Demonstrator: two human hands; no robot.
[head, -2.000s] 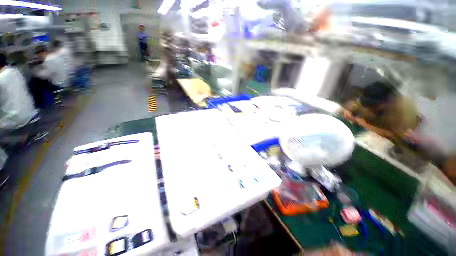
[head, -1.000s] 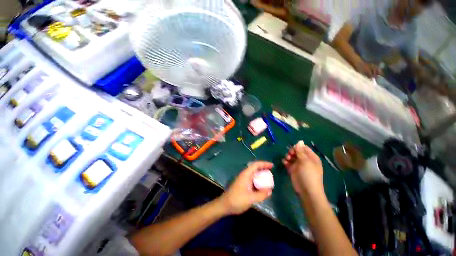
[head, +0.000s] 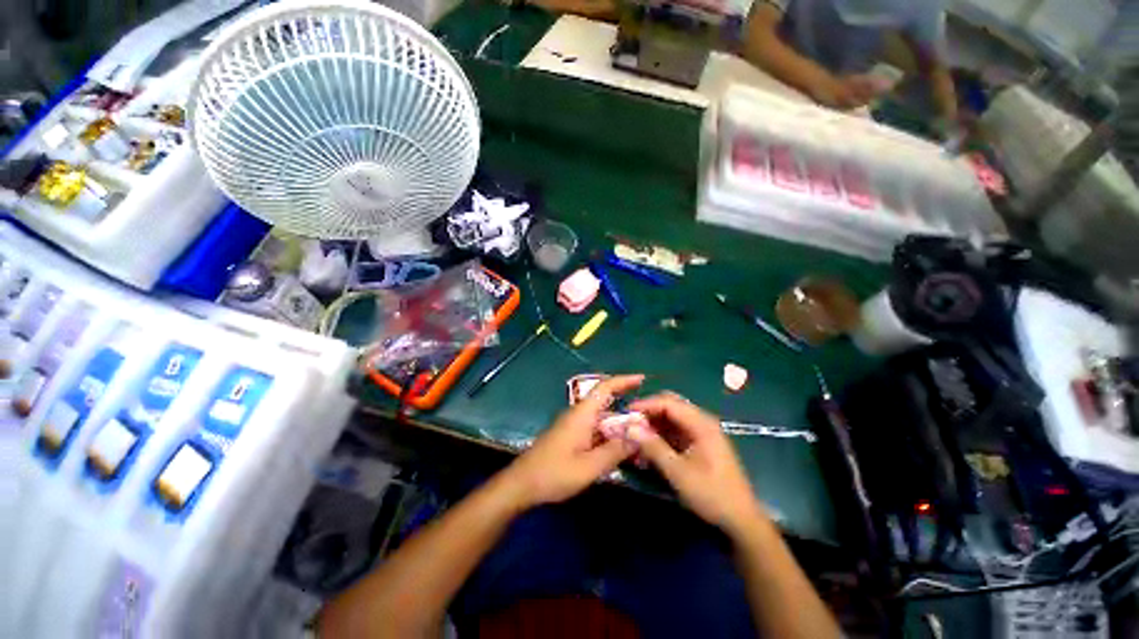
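My left hand [head: 568, 452] and my right hand [head: 695, 457] are together at the bench's front edge, both on a small pink-white watch case [head: 621, 427]. The fingers hide most of it. Another small case part with a dark rim [head: 583, 387] lies just behind my left fingers. A small pale pink back cover [head: 736, 376] lies on the green mat [head: 675, 350] to the right. Silver tweezers [head: 768, 431] lie flat to the right of my right hand.
A white fan [head: 337, 119] stands at left beside foam trays [head: 269, 562]. An orange-edged multimeter [head: 450, 343], yellow stick [head: 590, 328], pink parts [head: 578, 290], blue-handled cutters [head: 611, 287] and clear cup [head: 551, 245] lie ahead. Black equipment [head: 918, 412] is right. Another person sits across.
The view has shifted. My hands, apart a second ago, now meet at the pink-white case. The pale pink cover now shows on the mat to the right.
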